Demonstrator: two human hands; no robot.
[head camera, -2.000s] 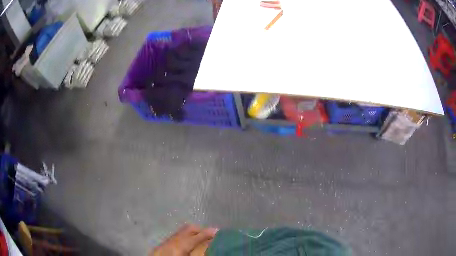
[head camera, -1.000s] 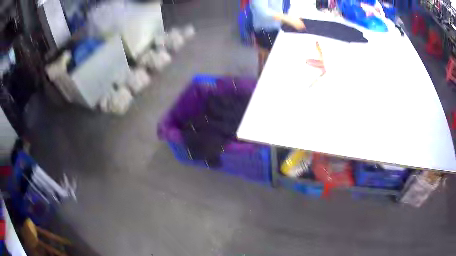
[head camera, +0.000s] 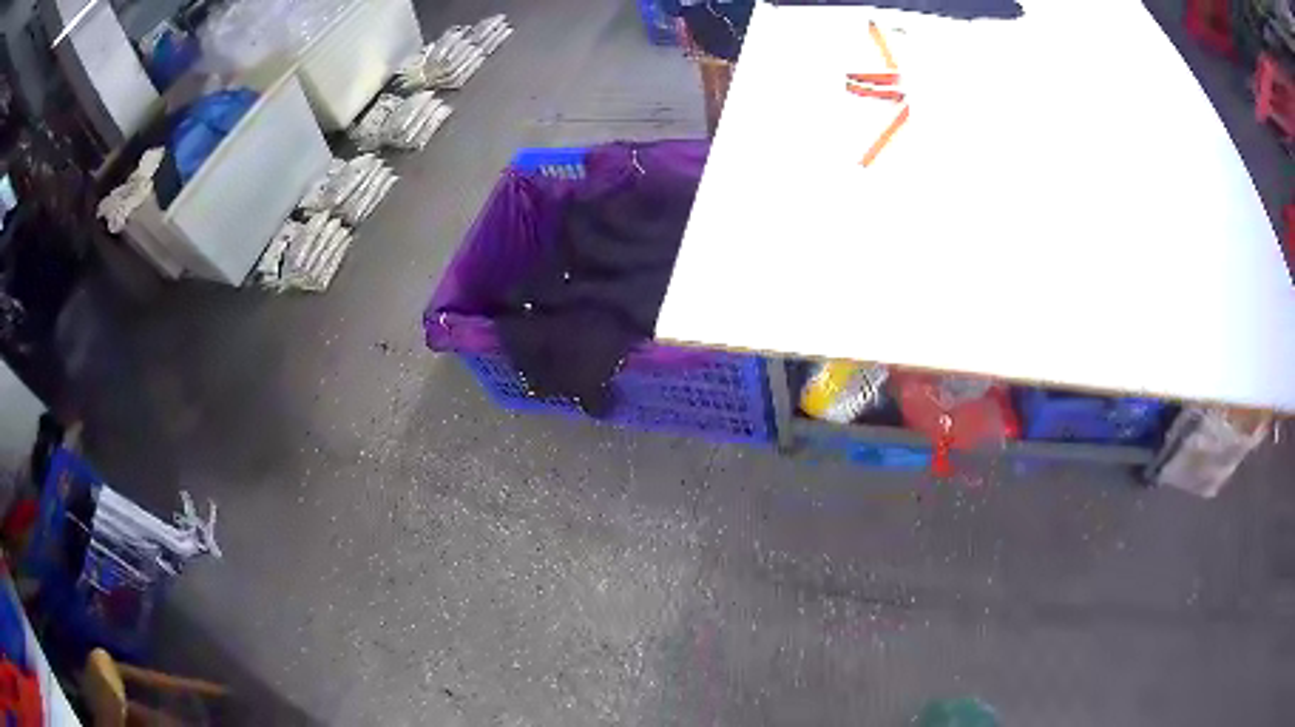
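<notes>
Neither of my hands is in view. A small rounded piece of green cloth shows at the bottom edge; I cannot tell which part of my clothing it is. In front of me stands a white-topped table with orange-red strips lying on it. A dark flat garment lies at its far edge, cut off by the picture's top. Left of the table, a blue crate lined with purple cloth holds dark garments, some hanging over its rim.
Under the table are a red item, a yellow and white item and a blue crate. White bins and pale bundles stand on the floor at upper left. A wooden stool is at lower left, red stools at right.
The view has shifted. The hand and most of the green sleeve seen two seconds ago have left the picture. The person at the table's far side one second ago is now mostly out of view.
</notes>
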